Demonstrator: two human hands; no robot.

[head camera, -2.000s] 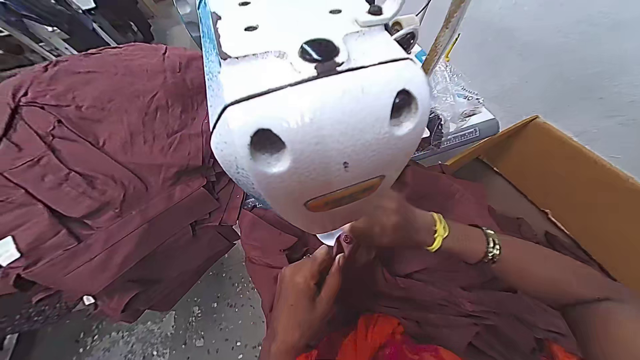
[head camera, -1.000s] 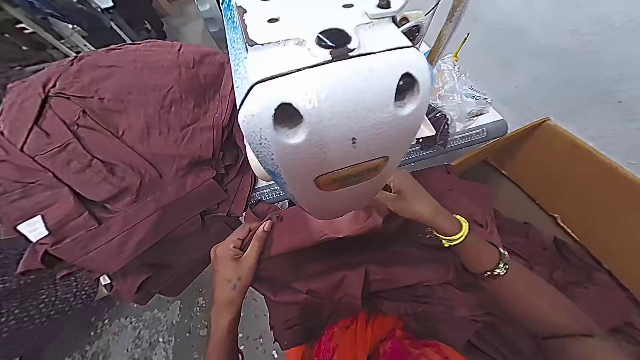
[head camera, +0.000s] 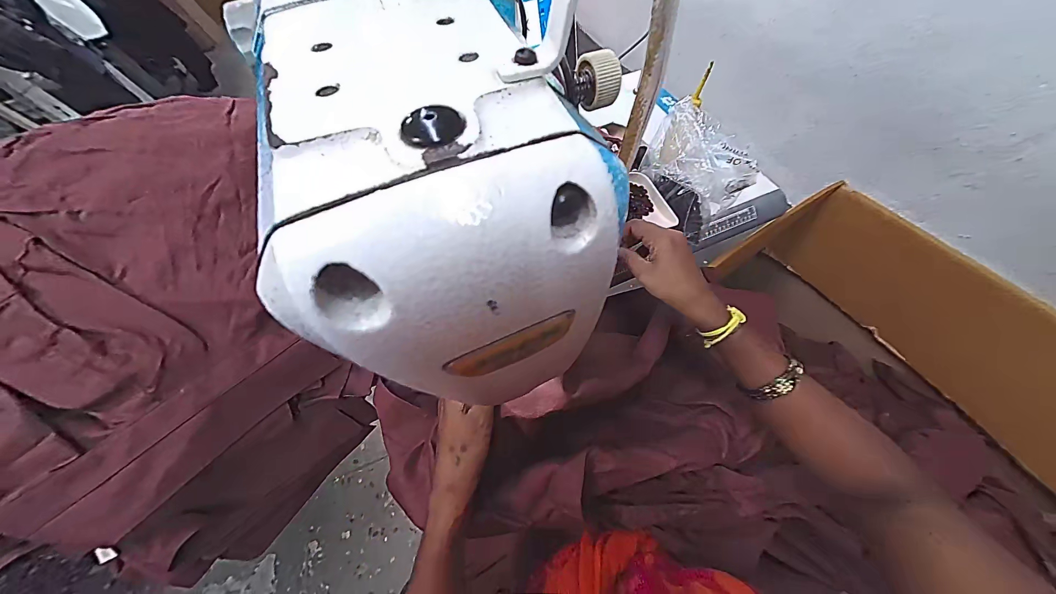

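Note:
The white head of a sewing machine [head camera: 445, 272] fills the upper middle of the view. My left hand [head camera: 466, 421] reaches under it; only the wrist and the back of the hand show, its fingers hidden behind the machine. Maroon cloth [head camera: 627, 462] lies around that wrist and spreads over my lap to the right. My right hand [head camera: 664, 264] is beside the machine's right edge, near a small white tray of dark small pieces [head camera: 652, 200]. Its fingers are bent and their tips are partly hidden, so what they hold cannot be told.
A large pile of maroon cloth [head camera: 132, 313] stands on the left. A cardboard box wall [head camera: 924, 322] runs along the right, with cloth inside. Clear plastic wrapping [head camera: 701, 153] lies on the machine table behind my right hand. A rod [head camera: 652, 74] rises beside the machine.
My right hand has moved from the cloth at the machine's lower edge up to the tray side. My left hand, visible on the cloth a second ago, is now mostly under the machine head.

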